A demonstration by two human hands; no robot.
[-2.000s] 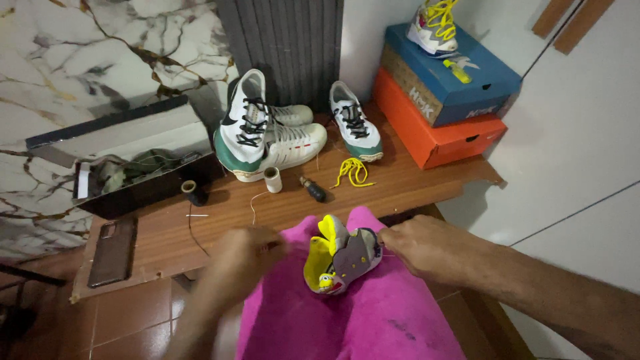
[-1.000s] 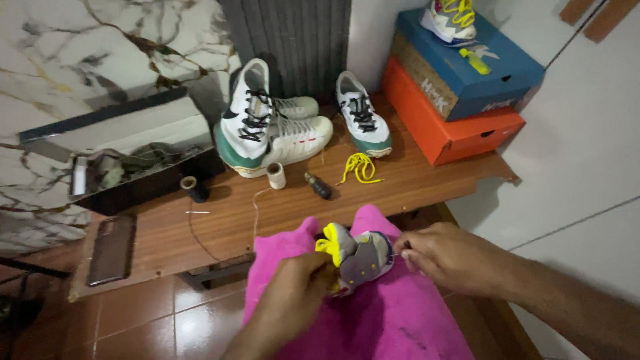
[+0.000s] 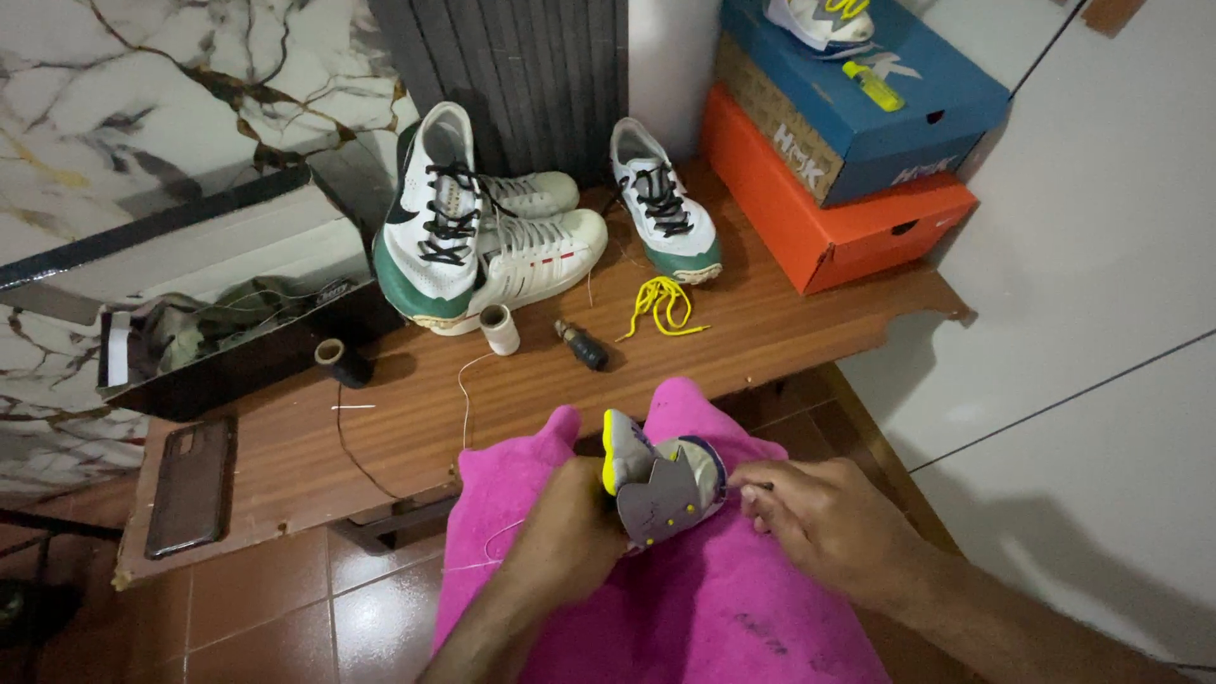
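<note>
A small grey and yellow shoe (image 3: 665,489) lies over my lap on a pink cloth (image 3: 703,608). My left hand (image 3: 579,522) grips its left side, hiding part of it. At the shoe's right end, my right hand (image 3: 807,513) pinches a small dark-tipped tool, too small to identify. White thread (image 3: 489,546) runs over the cloth left of my left hand. On the wooden table stand a white thread spool (image 3: 499,330) and a black thread spool (image 3: 343,363). Near them lie a short black-handled tool (image 3: 581,345) and a yellow shoelace (image 3: 663,306).
White-green sneakers (image 3: 442,218) (image 3: 665,204) and white sneakers (image 3: 546,256) stand at the back of the table (image 3: 285,475). An open black box (image 3: 256,351) and a dark phone case (image 3: 192,487) are left. Blue (image 3: 912,76) and orange (image 3: 845,237) shoe boxes are stacked right, bearing a sneaker (image 3: 822,24) and a yellow-capped bottle (image 3: 874,87).
Two seconds ago my left hand was raised beside the shoe; now it grips the shoe. The shoe has turned, and its yellow interior no longer shows as before.
</note>
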